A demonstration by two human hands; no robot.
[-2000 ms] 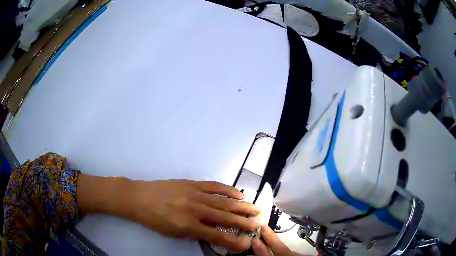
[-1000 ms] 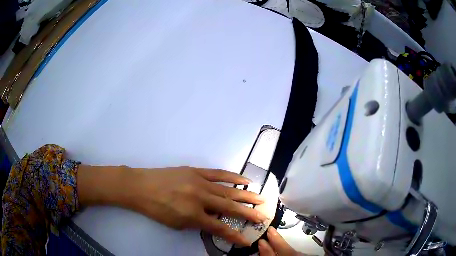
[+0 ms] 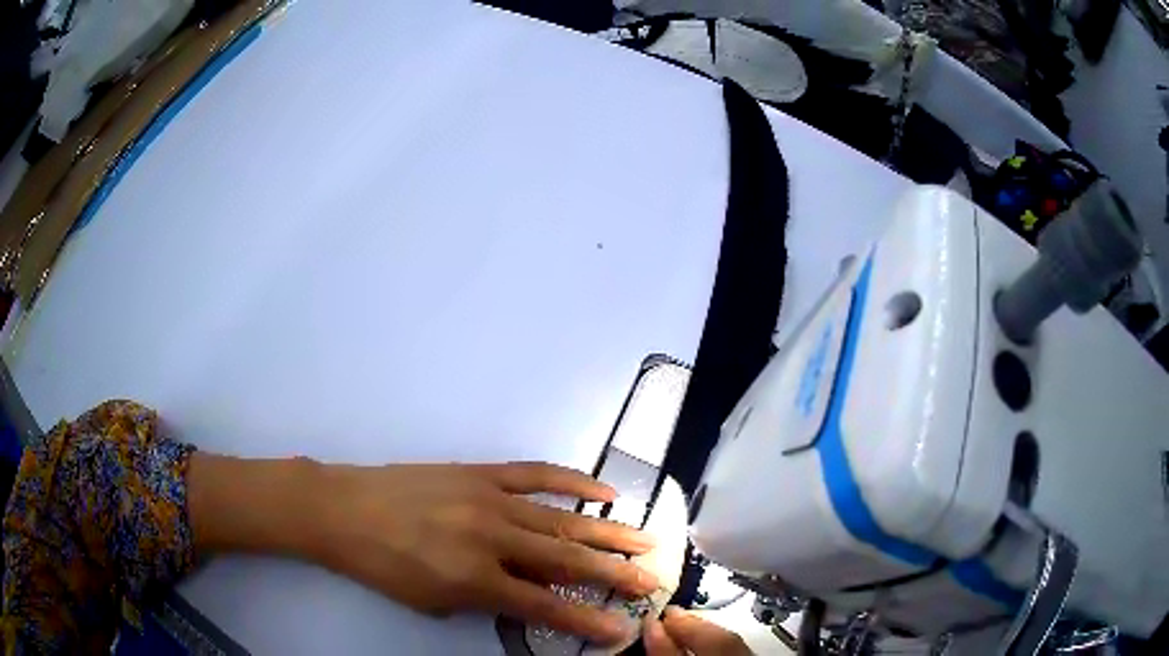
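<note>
A long black curved strip [image 3: 747,244] lies on the white table and runs under the machine head to the needle area. A pale rounded piece [image 3: 668,523] lies over the metal plate beside it, brightly lit. My left hand [image 3: 449,532] lies palm down, its spread fingertips holding the pale piece down. My right hand [image 3: 699,634] is cut off by the bottom edge; its fingertips touch the lower edge of the pale piece and appear to pinch it. The needle tip is hidden behind the machine head and fingers.
The white sewing machine head [image 3: 885,423] with a blue stripe stands close at the right. A grey ribbed knob [image 3: 1070,260] sticks out from its top. Brown sheets [image 3: 77,212] lie along the left table edge. Black and white pieces lie in the trough [image 3: 885,71] behind.
The pale piece has turned from a narrow upright point to a rounded edge beside my left fingertips. My hands stay at the plate. The camera view has shifted slightly.
</note>
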